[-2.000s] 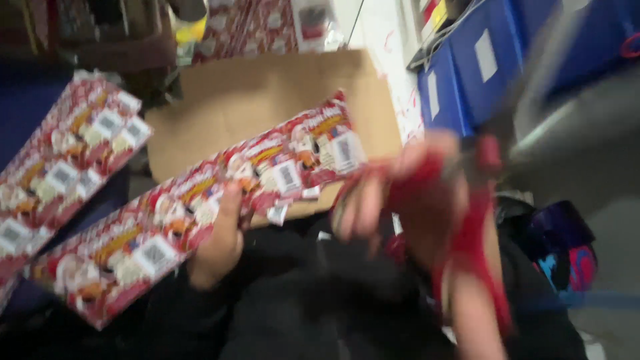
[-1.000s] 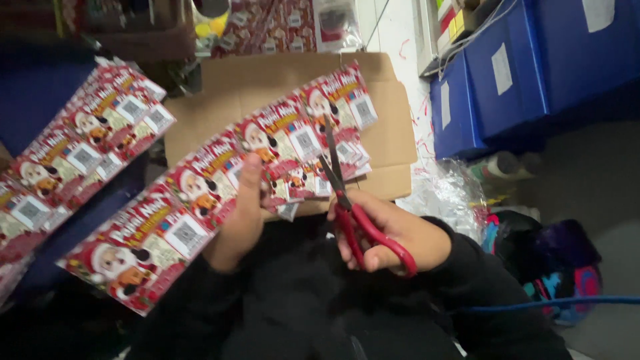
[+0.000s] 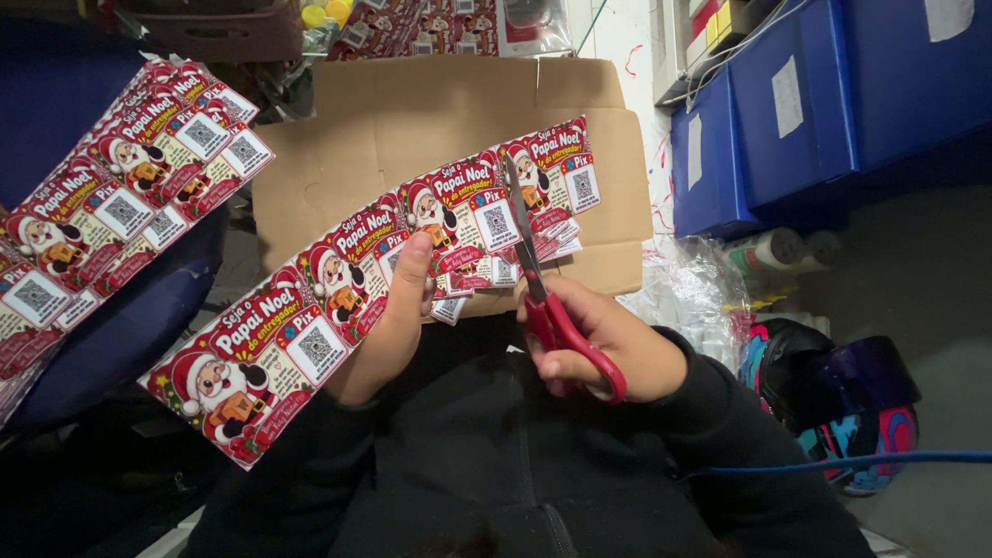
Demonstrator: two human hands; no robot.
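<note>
My left hand [image 3: 391,329] grips a long printed paper strip [image 3: 333,283] of repeated Santa cards, thumb on top. My right hand [image 3: 612,337] holds red-handled scissors [image 3: 570,333], their blades at the border between the last two cards on the strip's right end. How far the blades are apart is hard to tell. Below the strip's right part, several small cut cards [image 3: 562,239] lie over a flattened cardboard sheet [image 3: 457,101]. More uncut strips of the same print [image 3: 124,194] are stacked at the left.
Blue boxes [image 3: 790,116] with pale labels stand at the upper right. Clear plastic wrap [image 3: 690,294], bottles [image 3: 767,252] and a colourful helmet [image 3: 837,411] are at the right. A blue cable [image 3: 868,463] crosses there. A dark crate [image 3: 225,31] and further printed sheets [image 3: 434,27] sit at the top.
The scissors and my right hand, a blur to the right of the strip two seconds ago, have come to the strip's right part. My left hand still holds the strip.
</note>
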